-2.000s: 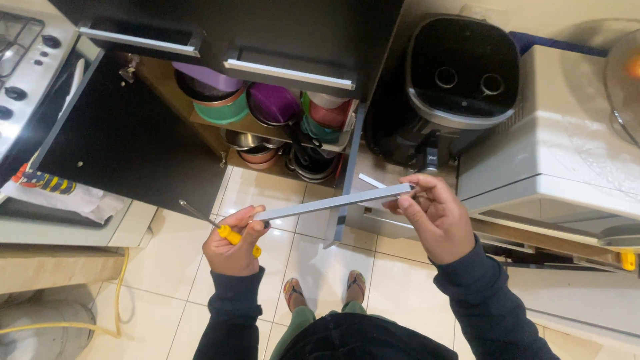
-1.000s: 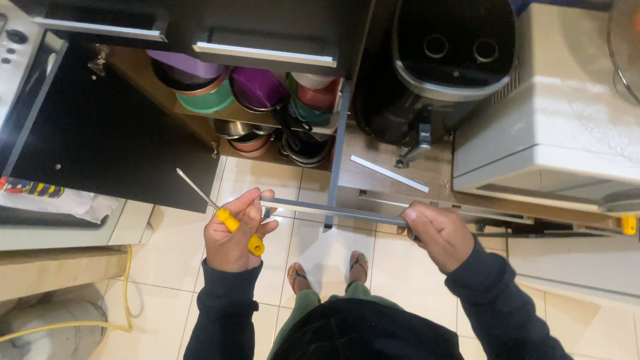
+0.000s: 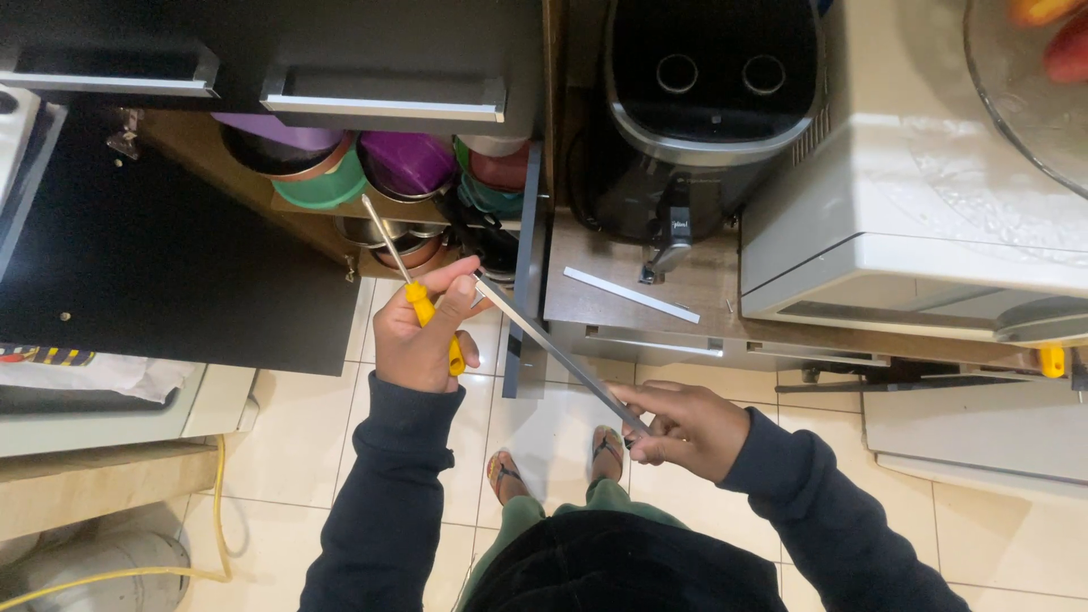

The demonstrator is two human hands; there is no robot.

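Note:
My left hand [image 3: 429, 327] holds a yellow-handled screwdriver [image 3: 422, 306] across its palm, the shaft pointing up and to the left. Its thumb and index finger also pinch the upper end of a narrow metal cabinet handle [image 3: 561, 357]. The handle slants down to the right, where my right hand [image 3: 684, 429] grips its lower end. Beyond the hands, a flat white strip [image 3: 631, 295] lies on the wooden counter [image 3: 586, 310], with a small screw [image 3: 728, 306] to its right. Similar handles [image 3: 382, 105] are fixed to the black fronts above the open cabinet.
An open black cabinet door [image 3: 170, 255] spreads at the left; another door [image 3: 529, 280] stands edge-on near my left hand. Pots and plastic bowls [image 3: 319, 185] fill the shelves. An air fryer [image 3: 714, 110] and a white microwave [image 3: 918, 221] occupy the counter. A yellow hose [image 3: 223, 510] hangs lower left.
The metal handle has gone from nearly level to steeply slanted, its right end lower with my right hand. The screwdriver in my left hand now points more upward. The view has shifted.

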